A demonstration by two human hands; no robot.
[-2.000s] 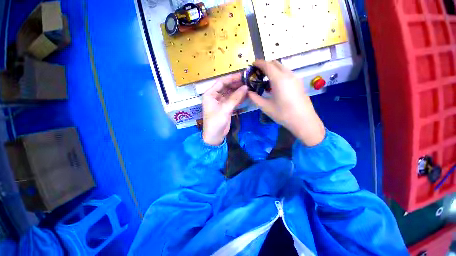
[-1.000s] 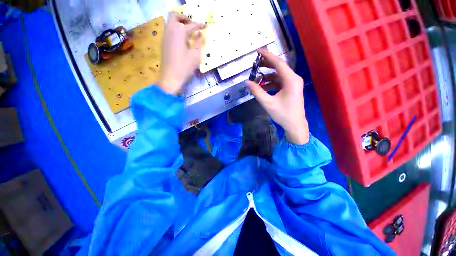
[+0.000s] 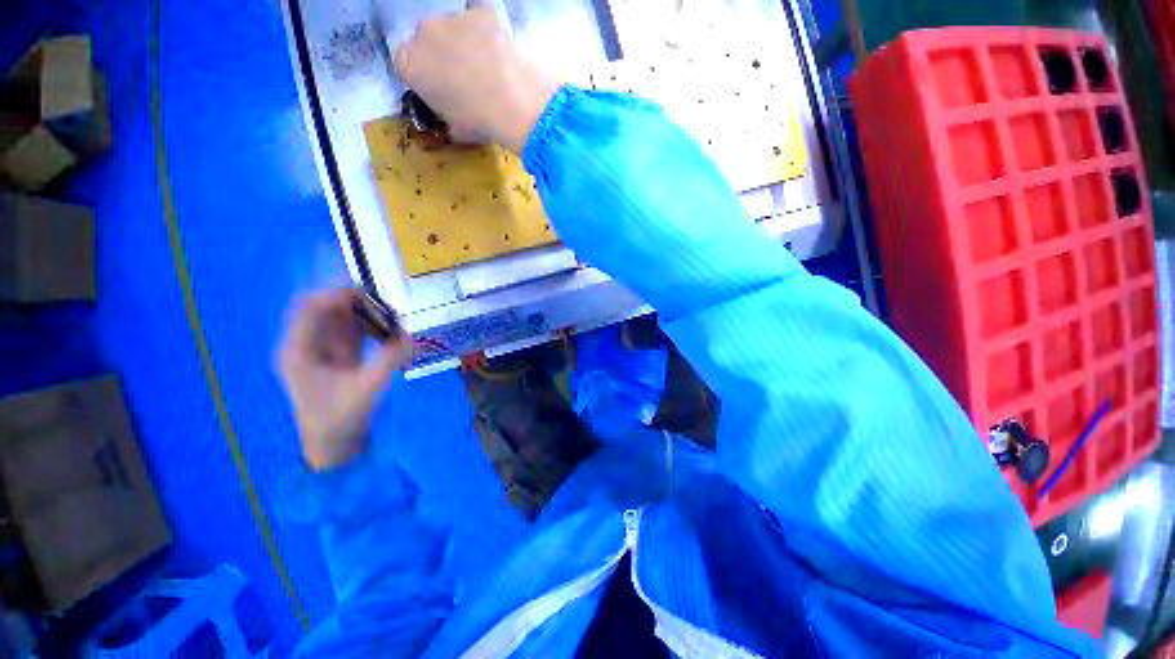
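The gold fixture plate (image 3: 470, 213) lies on the left bed of the white machine. A dark opened round device (image 3: 421, 113) sits at its upper left corner, mostly covered by my right hand. My right hand (image 3: 467, 75) reaches across with its fingers closed around this device; the fingertips are partly hidden. My left hand (image 3: 338, 371) is blurred, off the machine's front left corner, and pinches a thin dark disc part (image 3: 375, 314), seen nearly edge-on.
A second plate (image 3: 735, 122) lies on the right bed. The red foam tray (image 3: 908, 245) stands at right, with dark pieces in upper pockets, an opened device (image 3: 1021, 449) and a blue stick (image 3: 1076, 448) near its lower end. Cardboard boxes (image 3: 77, 476) and a blue stool (image 3: 193, 615) are at left.
My right hand has moved from the machine's front edge to the device on the left plate. My left hand has moved from above the plates to the front left corner and now holds a dark part.
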